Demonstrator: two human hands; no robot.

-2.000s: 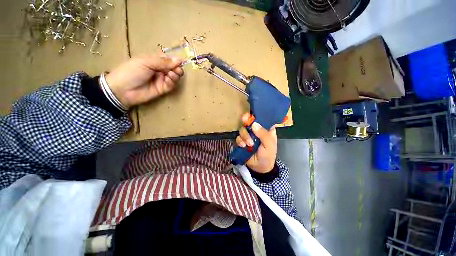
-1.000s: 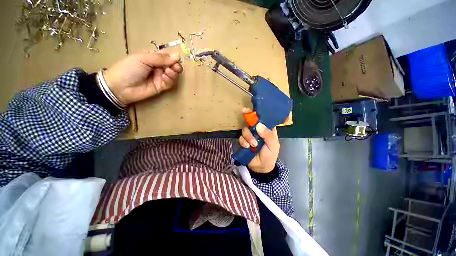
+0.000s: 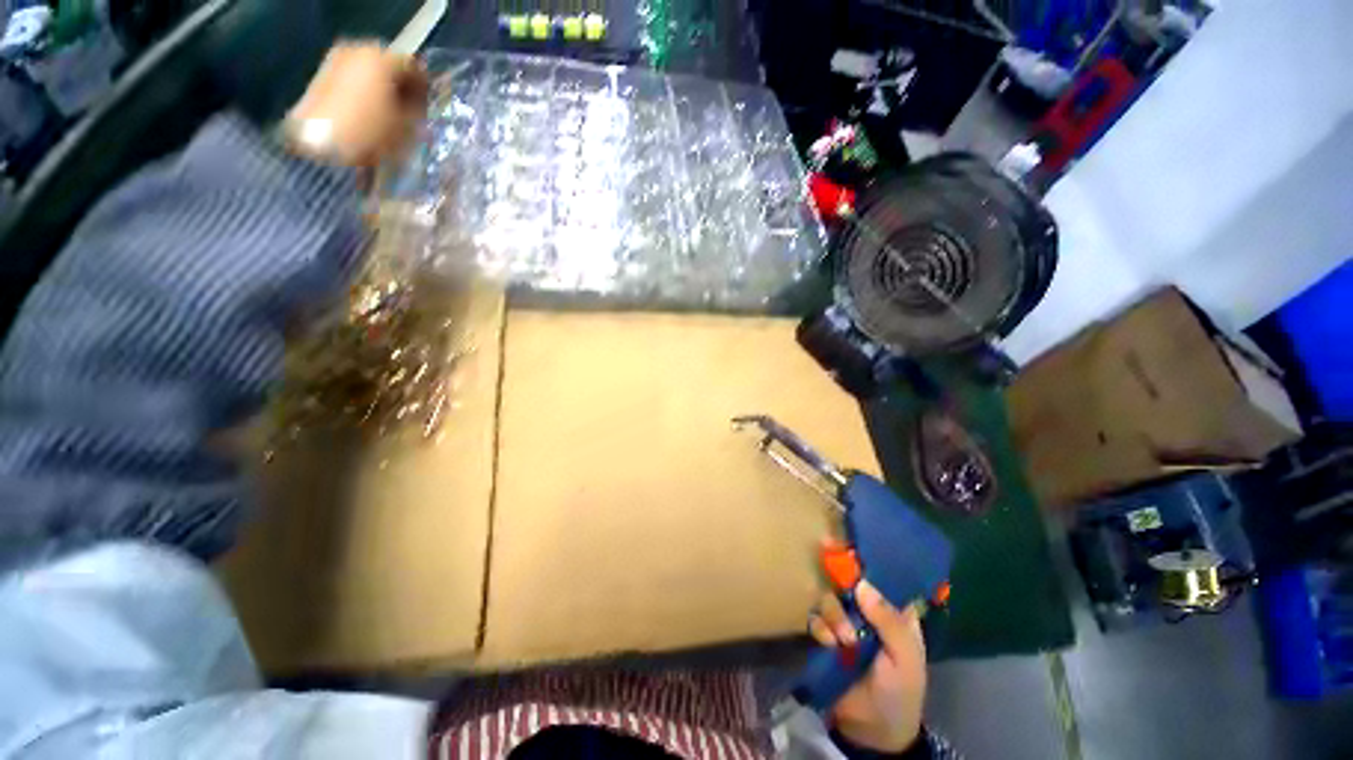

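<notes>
My left hand (image 3: 356, 107) is blurred at the upper left, over the left edge of the clear blister tray (image 3: 594, 186); whether it holds anything cannot be told. My right hand (image 3: 879, 671) holds the dark blue soldering gun (image 3: 896, 546) by its grip at the lower right, near the orange trigger (image 3: 840, 564). The gun's bent tip (image 3: 746, 423) points up and left above the cardboard sheet (image 3: 638, 505) and touches no part. The pile of gold and silver terminals (image 3: 379, 356) lies at the left of the cardboard, partly behind my left sleeve.
A round black fan (image 3: 927, 267) stands at the bench's far right corner. Below it is a dark oval holder (image 3: 954, 463) on the green bench top. A cardboard box (image 3: 1150, 408) and a solder reel (image 3: 1190, 579) are to the right. Yellow-green pieces (image 3: 557, 27) lie beyond the tray.
My left hand has moved from the gun's tip up and left to the tray. The terminal part is no longer seen at the tip. The view has shifted, showing the tray and more of the fan.
</notes>
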